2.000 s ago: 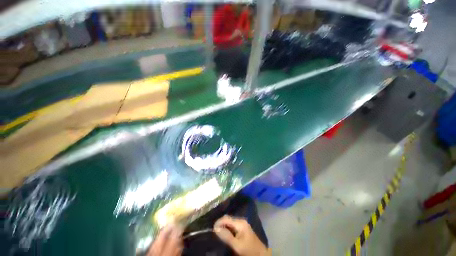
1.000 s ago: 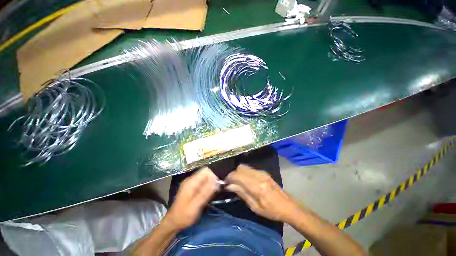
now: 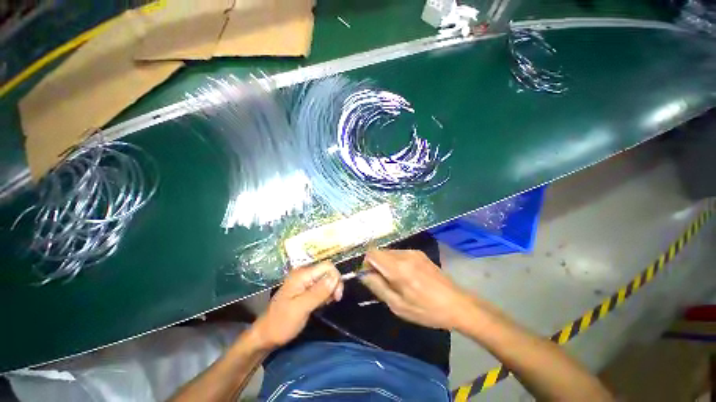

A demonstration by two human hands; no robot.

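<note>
My bare left hand (image 3: 305, 297) and my bare right hand (image 3: 404, 286) meet over my lap, just below the table edge. A short pale strand end (image 3: 350, 275) shows between their fingertips; the left fingers pinch it, the right fingertips touch its other side and partly hide it. A thin dark strand (image 3: 345, 330) hangs below the left hand over the lap. Just beyond the hands lies a yellow-cream block (image 3: 341, 235). Behind it are a bundle of clear tubing lengths (image 3: 263, 157) and a dark-purple and white C-shaped coil (image 3: 385, 169).
A tangled pile of silver-grey loops (image 3: 86, 204) lies at the left, a small strand bundle (image 3: 534, 63) at the far right. Cardboard sheets (image 3: 94, 90) lie behind the rail (image 3: 314, 72). A blue bin (image 3: 502, 228) and a white bag (image 3: 149, 361) are below the table edge.
The view has tilted down since the oldest frame. Since one second ago, the fingertips have moved slightly apart and up toward the table edge, and the pale strand end shows more clearly.
</note>
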